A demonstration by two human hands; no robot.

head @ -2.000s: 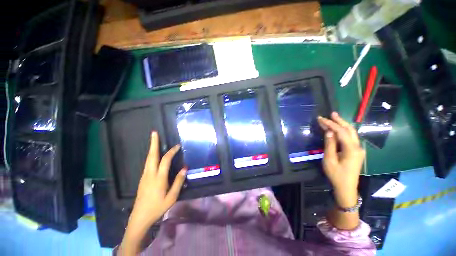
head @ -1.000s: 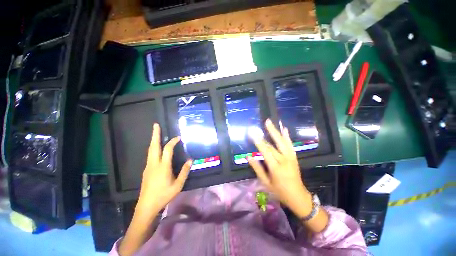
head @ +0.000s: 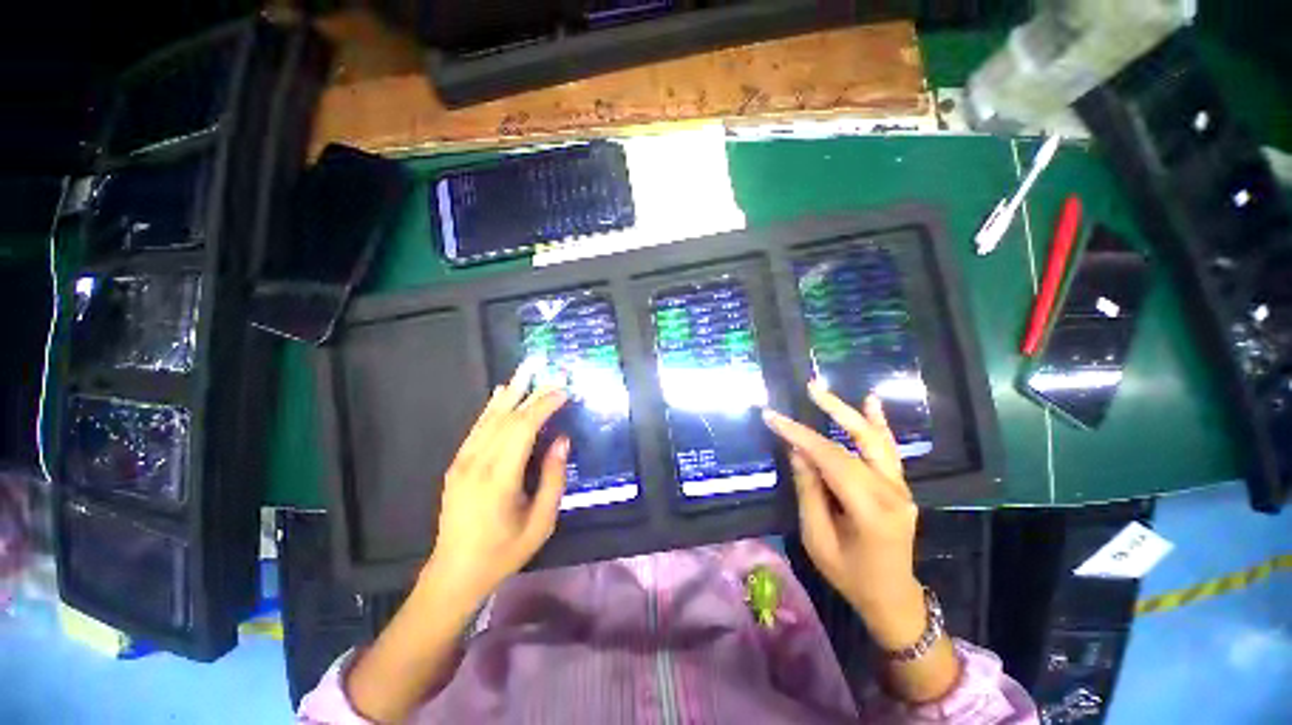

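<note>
A black foam tray [head: 403, 552] lies on the green mat in front of me, with three lit smartphones in its pockets and an empty pocket at the left. The left phone [head: 598, 425], middle phone [head: 713, 397] and right phone [head: 862, 319] show green text lines and a white strip at the bottom. My left hand [head: 496, 489] is over the left phone, fingertips on or just above its screen. My right hand [head: 857, 517] is between the middle and right phones, fingers apart near their lower parts. Neither hand holds anything.
A loose phone [head: 531, 203] lies by a white paper [head: 683, 184] at the back. Another dark slab [head: 333, 241] is back left. A white pen [head: 1017, 196], red pen [head: 1053, 276] and dark phone [head: 1091, 333] lie right. Trays stand left [head: 238, 368] and right [head: 1204, 269].
The screens have changed from red, green and white bottom buttons to green text lines. My left hand has moved onto the left phone. My right hand has shifted right from the middle phone.
</note>
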